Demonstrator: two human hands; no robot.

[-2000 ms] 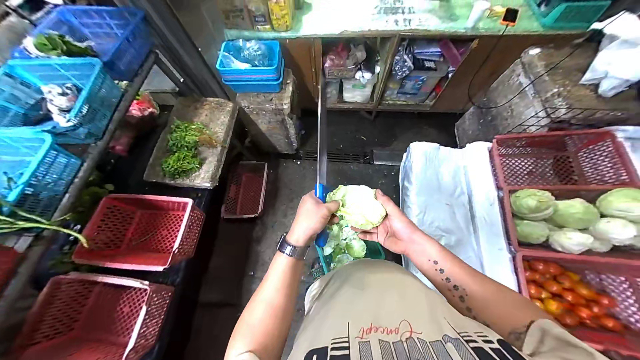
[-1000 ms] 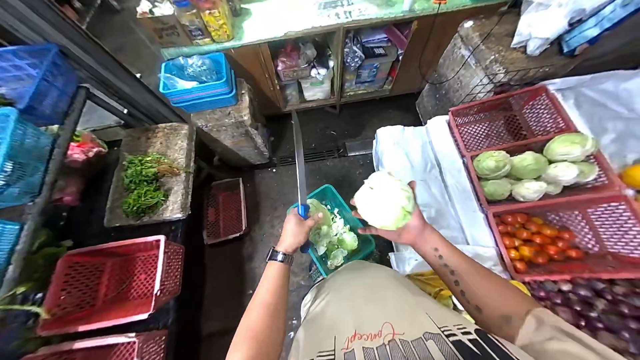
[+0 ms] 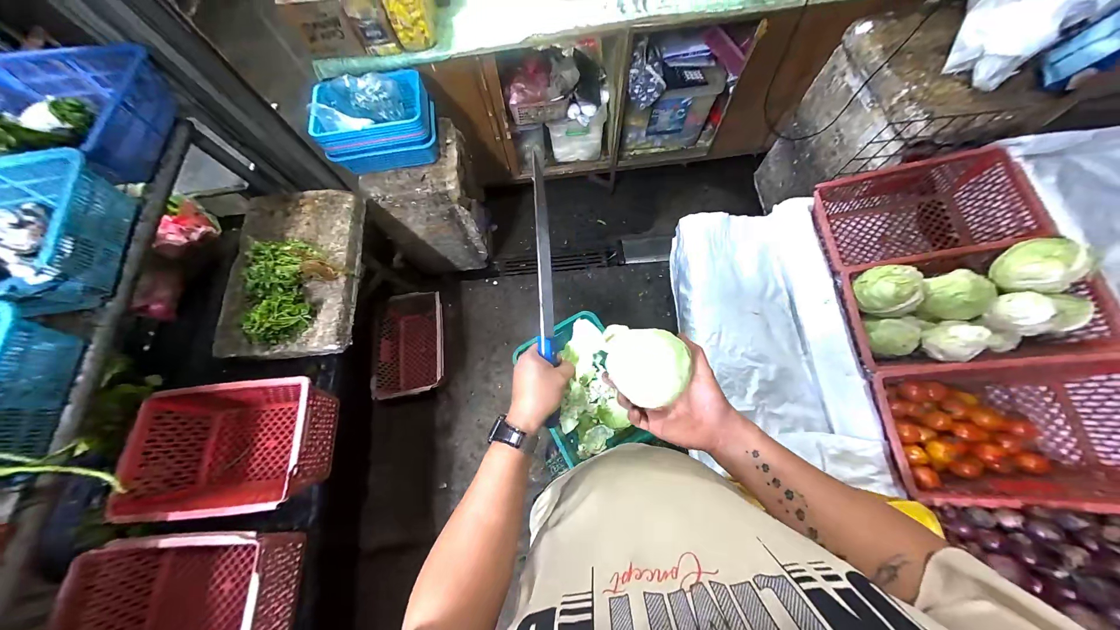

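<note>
My left hand (image 3: pixel 536 388) is closed round the blue handle of a long knife (image 3: pixel 543 254), whose blade points away from me. A pale green cabbage (image 3: pixel 648 367) rests in my right hand (image 3: pixel 691 411), its fingers around the lower right side. Just below and left of the cabbage stands a green plastic basket (image 3: pixel 563 448) holding loose cabbage leaves (image 3: pixel 595 411). The blade does not touch the cabbage.
Red crates (image 3: pixel 888 367) of cabbages (image 3: pixel 959 295) and tomatoes (image 3: pixel 971 431) stand at the right, with red onions (image 3: pixel 1032 560) below. Red baskets (image 3: pixel 293 446) and a tray (image 3: pixel 335 324) of greens lie left. A white sheet (image 3: pixel 744 306) drapes beside my right hand.
The cabbage, held low between both hands two seconds ago, was apart from the knife hand one second ago. It is now closer to my left hand again, over the basket's right side.
</note>
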